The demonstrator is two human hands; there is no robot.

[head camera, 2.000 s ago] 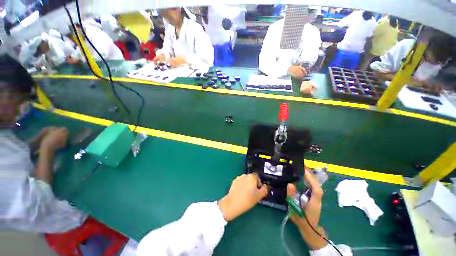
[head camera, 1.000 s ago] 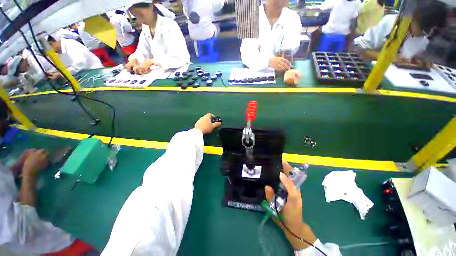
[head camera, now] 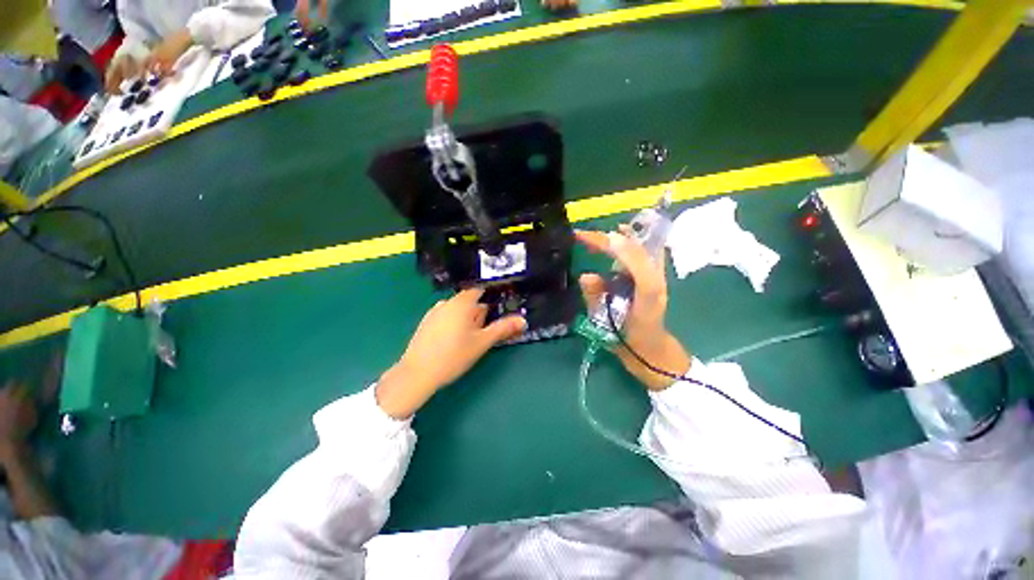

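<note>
The black clamping fixture (head camera: 499, 244) stands on the green bench, its toggle clamp with a red ribbed handle (head camera: 442, 79) upright above it. My left hand (head camera: 448, 340) is at the fixture's front left, fingertips on a small dark workpiece (head camera: 509, 304) in the fixture; the fingers partly hide it. My right hand (head camera: 641, 297) holds the clear-grey dispensing syringe (head camera: 649, 230) just right of the fixture, tip pointing up and away. Its green cap (head camera: 593, 331) joins a clear hose and a thin black wire.
A crumpled white cloth (head camera: 722, 244) lies right of the fixture. The black controller (head camera: 833, 272) with a red light and a white box (head camera: 930, 210) are at the right. A green box (head camera: 108, 363) is at the left. A yellow-edged belt (head camera: 726, 102) runs behind, with small parts on it.
My left hand has come back from the belt, where it held a small black part, to the fixture. The view has tilted down. The syringe is still in my right hand.
</note>
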